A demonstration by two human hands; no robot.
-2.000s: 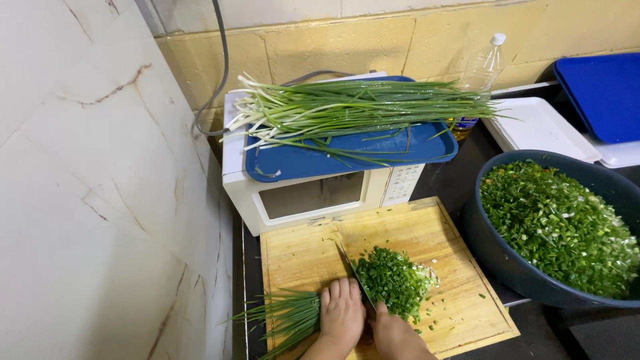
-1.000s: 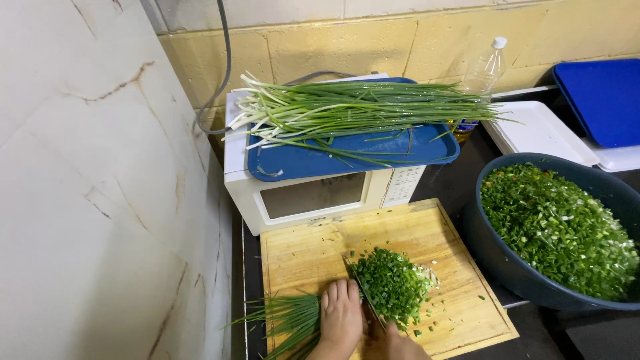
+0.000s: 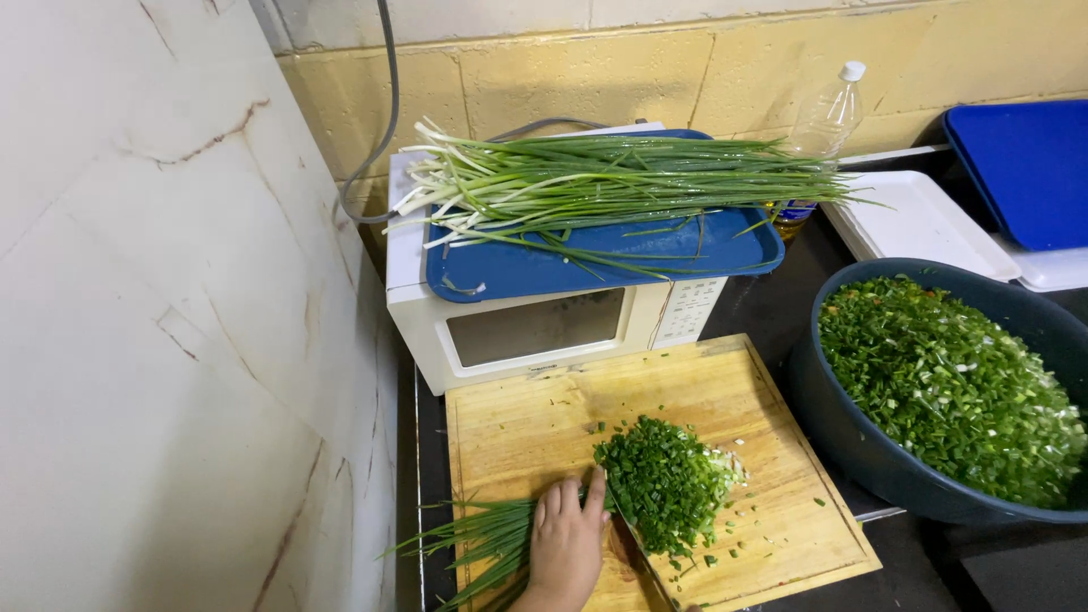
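My left hand (image 3: 568, 537) presses a bunch of green onion tops (image 3: 493, 540) onto the wooden cutting board (image 3: 527, 416), its index finger stretched toward the knife. The blade of a kitchen knife (image 3: 636, 548) lies slantwise between that hand and a pile of chopped green onion (image 3: 667, 484). Only a fingertip of my right hand (image 3: 694, 608) shows at the bottom edge, by the knife's lower end; its grip is out of frame. Long whole green onions (image 3: 629, 178) lie on a blue tray (image 3: 731, 246) on top of the microwave (image 3: 416, 340).
A large dark tub (image 3: 858, 425) of chopped greens stands right of the board. Behind it are white trays (image 3: 926, 221) and a bright blue tray (image 3: 1020, 170). A clear plastic bottle (image 3: 829, 119) stands near the yellow wall. A marbled wall (image 3: 195, 340) borders the left side.
My right hand has moved down, almost out of the frame, and the knife's blade has moved lower with it. My left hand stays on the green onion tops.
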